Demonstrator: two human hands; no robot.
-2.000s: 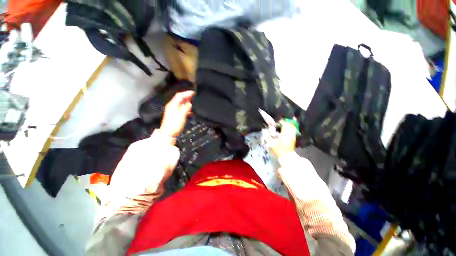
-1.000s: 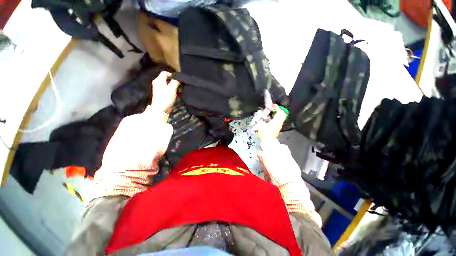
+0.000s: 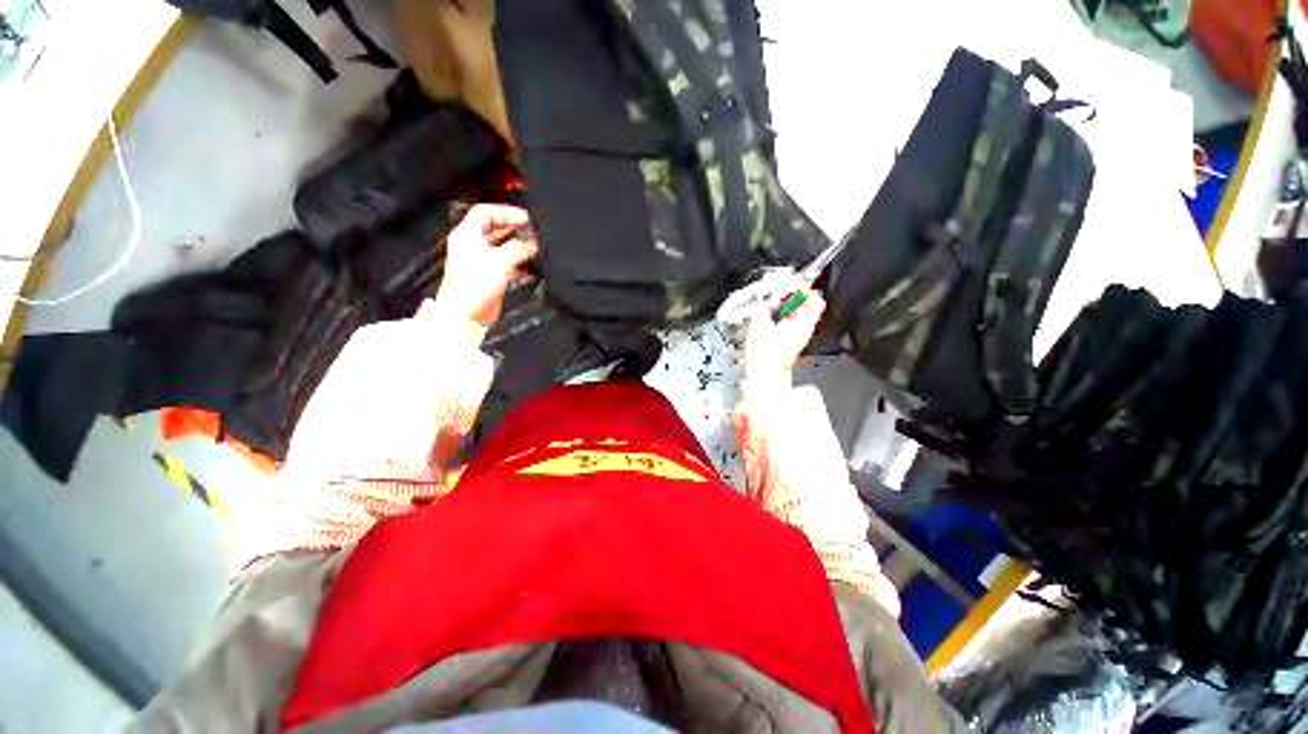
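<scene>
A black backpack with camouflage panels [image 3: 595, 215] stands in front of me, its top cut off by the picture's upper edge. My left hand [image 3: 492, 255] is at its left lower edge, fingers curled; whether it grips the fabric is unclear. My right hand [image 3: 779, 327] holds scissors [image 3: 828, 260] with a green part at the handle and pale wrapping around it. The blades point up and right, away from the backpack in front of me and towards a second backpack.
The second backpack [image 3: 957, 237] leans on the white table [image 3: 846, 86] at right. A thick dark stack of backpacks [image 3: 1191, 459] is at far right. Dark bags [image 3: 215, 323] lie in a heap at left. A brown cardboard piece [image 3: 456, 58] is behind. Dark scraps dot the floor.
The view has shifted and the backpack in front now reaches the upper edge. The scissors' blades have swung from pointing up at the backpack to pointing right, away from it.
</scene>
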